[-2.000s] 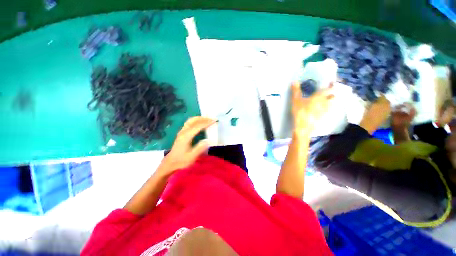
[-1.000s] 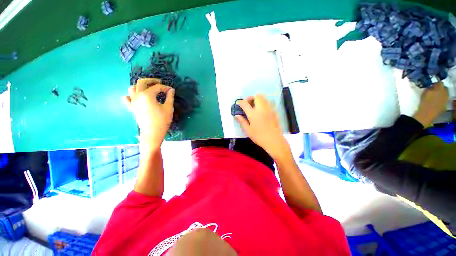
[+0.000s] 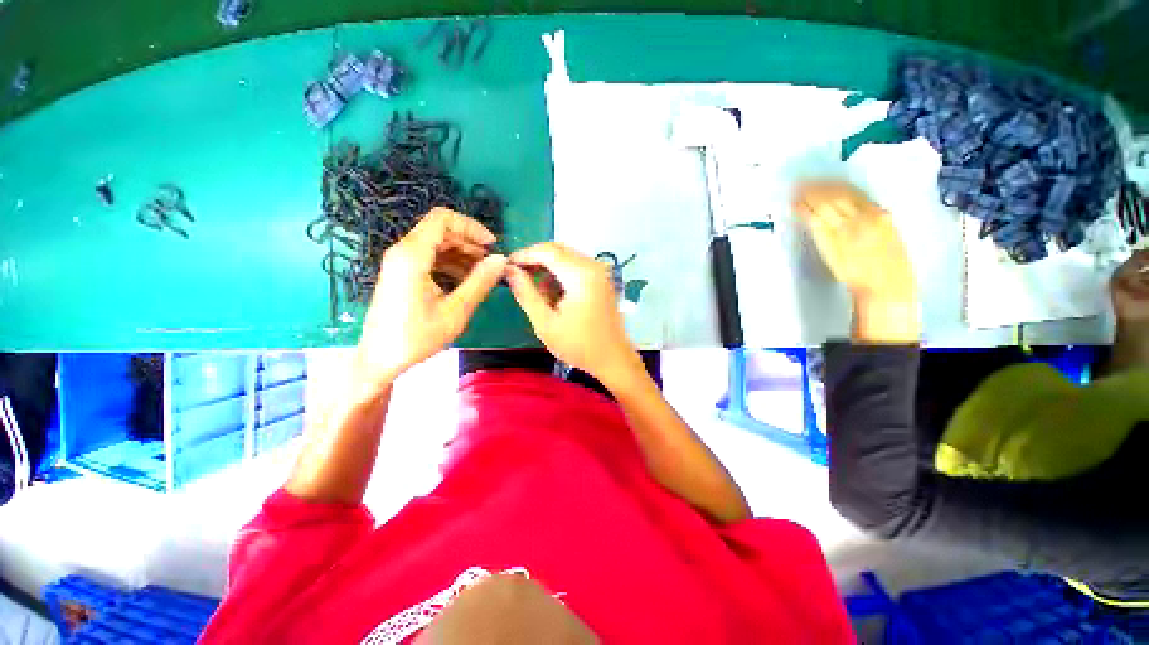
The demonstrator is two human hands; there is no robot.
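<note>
My left hand and my right hand meet at the fingertips in front of the strap pile. Both pinch a small, thin dark strap between them, mostly hidden by the fingers. The pile of thin black straps lies on the green table behind and left of my left hand. A small dark looped piece lies on the white surface just right of my right hand. A dark green scrap lies beside it.
The hammer lies on the white sheet, right of my hands. Another person's hand is beyond it. A blue-grey piece pile stands at right, a small bundle at back left. Blue crates are below.
My left hand has left the strap pile and moved right; my right hand has moved left to meet it. The other person's hand has come over the white sheet beside the hammer.
</note>
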